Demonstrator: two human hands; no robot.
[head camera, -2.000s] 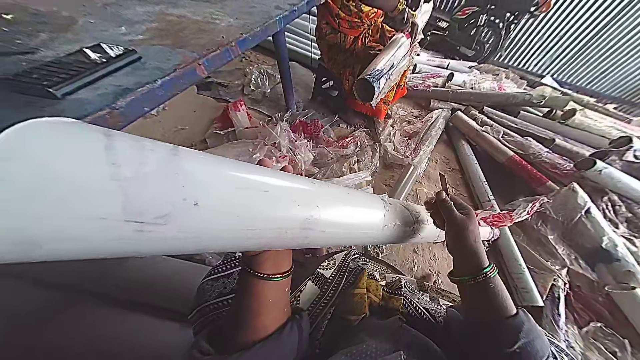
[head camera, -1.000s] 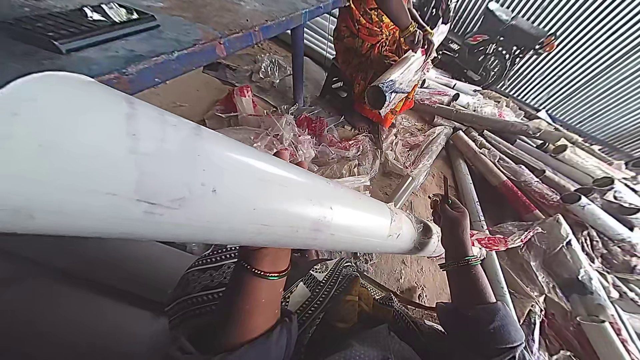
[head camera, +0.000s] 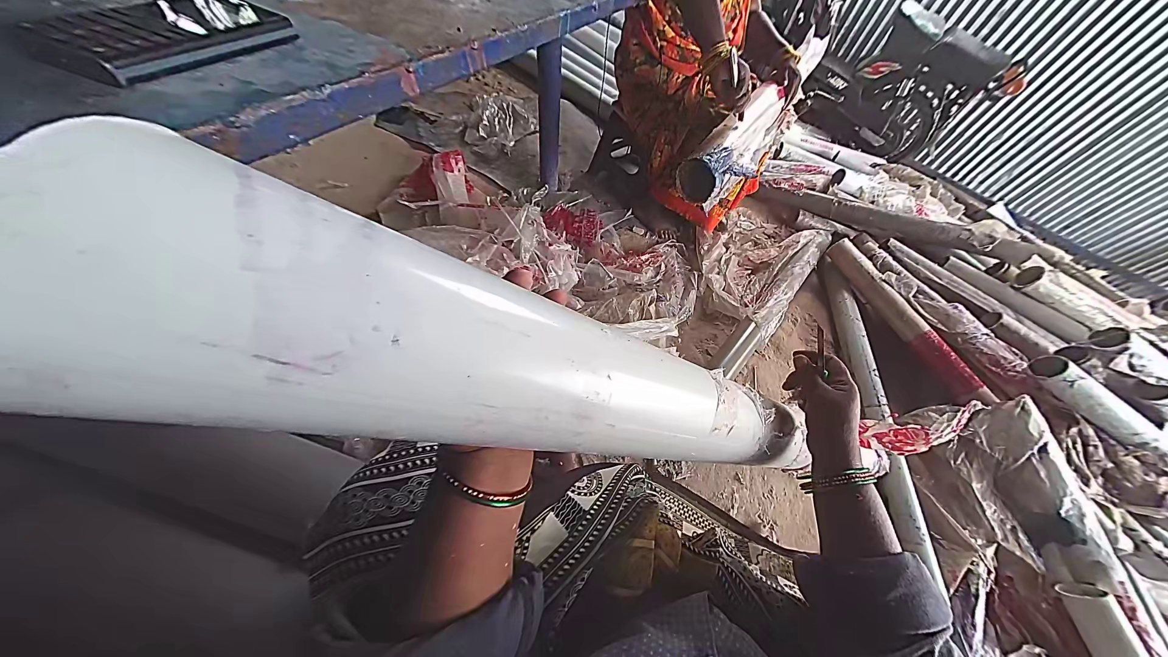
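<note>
A long white pipe (head camera: 392, 338) lies across my lap, its near end large at the left edge. My left hand (head camera: 538, 287) supports it from below; only fingertips show above the pipe's far side, and the palm is hidden. At the pipe's far end, my right hand (head camera: 824, 383) is closed around a small thin tool (head camera: 820, 345), perhaps a blade, that points up. Clear plastic wrap (head camera: 737, 406) clings near that end, beside a dark band. Red-printed plastic film (head camera: 912, 433) trails to the right of my right wrist.
A blue-edged table (head camera: 365, 105) stands at upper left with a black slatted object (head camera: 155, 41) on it. Torn plastic film (head camera: 584, 246) litters the floor. Another person (head camera: 684, 100) holds a wrapped pipe (head camera: 730, 160). Many pipes (head camera: 912, 319) lie at right, near a motorcycle (head camera: 890, 91) and corrugated sheeting (head camera: 1068, 119).
My right hand was beside the pipe's far end two seconds ago and now stands a little farther off it, still around the thin tool. The other person's hands have come more into view.
</note>
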